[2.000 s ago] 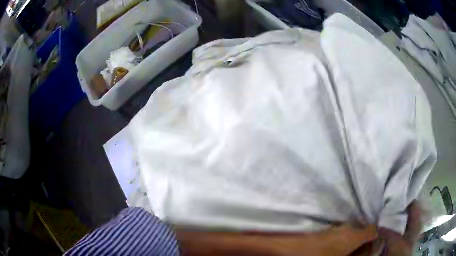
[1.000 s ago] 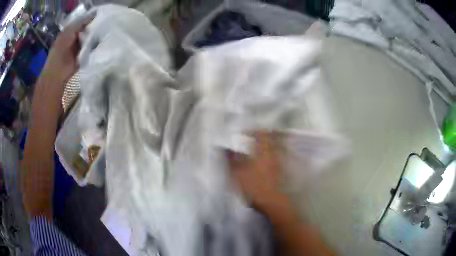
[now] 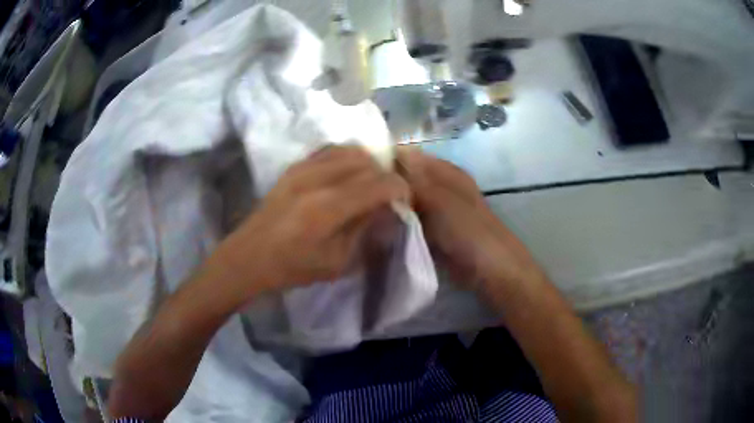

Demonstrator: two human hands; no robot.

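A large white garment piece [image 3: 107, 223] lies crumpled at the left of the machine bed and hangs over the front edge. My left hand [image 3: 322, 206] grips its cloth near the middle. My right hand [image 3: 442, 198] is close beside it, fingertips pinching the same cloth. A smaller fold of the cloth [image 3: 405, 281] hangs below my hands. The fingertips are blurred and partly hidden. The presser foot and needle area [image 3: 438, 103] of the sewing machine is just beyond my hands, and the cloth does not visibly lie under it.
A black mobile phone [image 3: 624, 91] lies on the bed at the right, with a small grey metal bar [image 3: 577, 107] beside it. Dark tension discs [image 3: 493, 68] sit right of the needle area. The table's front edge [image 3: 612, 289] runs below. A pale bin [image 3: 41, 124] stands at far left.
The view has swung to the machine. My left hand has come from the far left and my right hand from the blurred cloth; both now meet on the garment in front of the needle area.
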